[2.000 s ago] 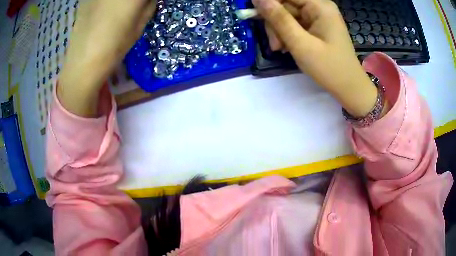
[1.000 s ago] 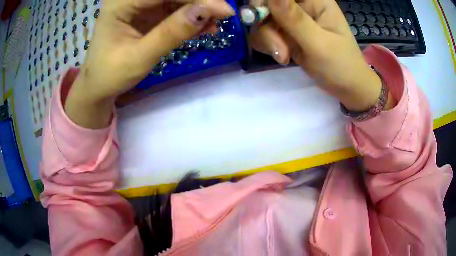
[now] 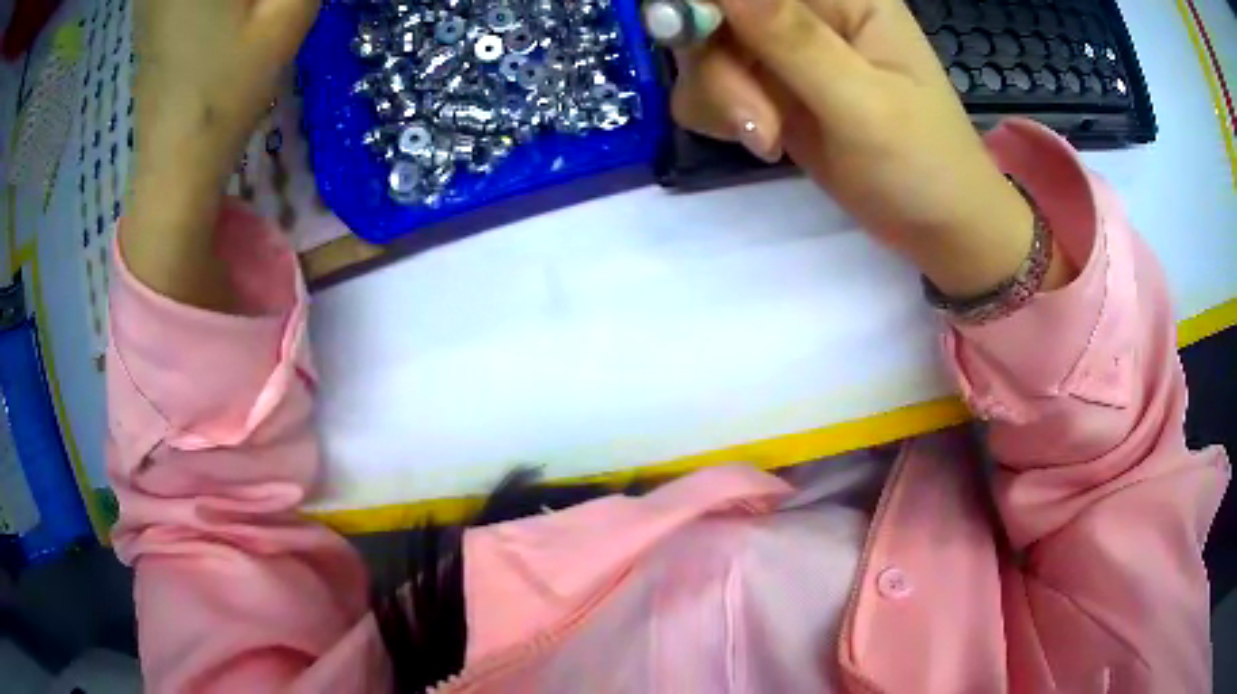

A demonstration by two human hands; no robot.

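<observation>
A blue bin [image 3: 356, 203] holds a heap of small shiny metal parts [image 3: 461, 102], some showing a flat disc with a centre hole. My right hand [image 3: 828, 102] is at the top, right of the bin, and pinches a small round whitish-silver piece [image 3: 663, 19] with a greenish edge between its fingertips. The piece is partly cut off by the top edge. My left hand [image 3: 210, 82] is at the upper left, beside the bin and over the slotted board [image 3: 305, 224]. Its fingers are beyond the top edge, so its hold is hidden.
The black pocket tray [image 3: 1038, 68] lies at the upper right, partly behind my right hand. The board's rows of slots with dark parts run along the left. A blue holder [image 3: 41, 420] is at the far left edge. Yellow tape [image 3: 760, 458] marks the table's near edge.
My left hand has moved from near the right fingertips, over the bin, back to the upper left, uncovering the heap. My right hand stays almost in place, still holding the small piece.
</observation>
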